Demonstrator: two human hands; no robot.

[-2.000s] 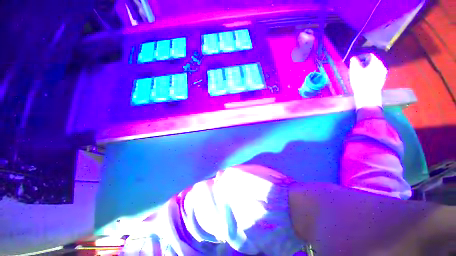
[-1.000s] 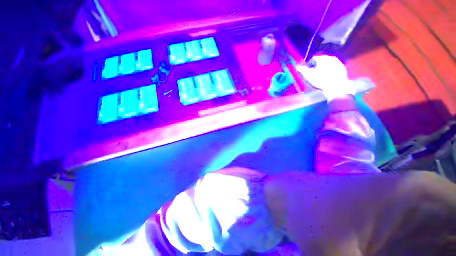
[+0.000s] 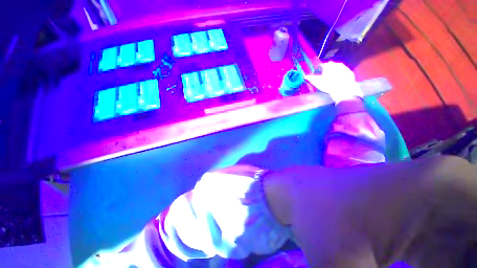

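Four blocks of glowing cyan circuit boards (image 3: 213, 83) lie in a dark carrier (image 3: 170, 107) on the pink-lit inspection bed. My right hand (image 3: 337, 81), in a glowing white glove, is at the bed's right end, just right of the teal pot (image 3: 292, 82). Its fingers point left, but glare hides whether it holds anything. A pale bottle (image 3: 280, 44) stands behind the pot. My left hand (image 3: 361, 207) looks bare. It is large, dark and blurred across the lower right, close to the camera, and its fingers cannot be made out.
The raised pale front rail (image 3: 209, 127) runs between the bed and the teal-blue mat (image 3: 125, 193). A thin pale cable (image 3: 331, 30) hangs at the booth's right side. A red-orange slatted surface (image 3: 418, 63) lies to the right. Dark objects are at the left edge.
The view has shifted, so the bed sits further left and tilted. My gloved right hand has moved in closer to the teal pot, its fingers now pointing left. My left hand stays low in front.
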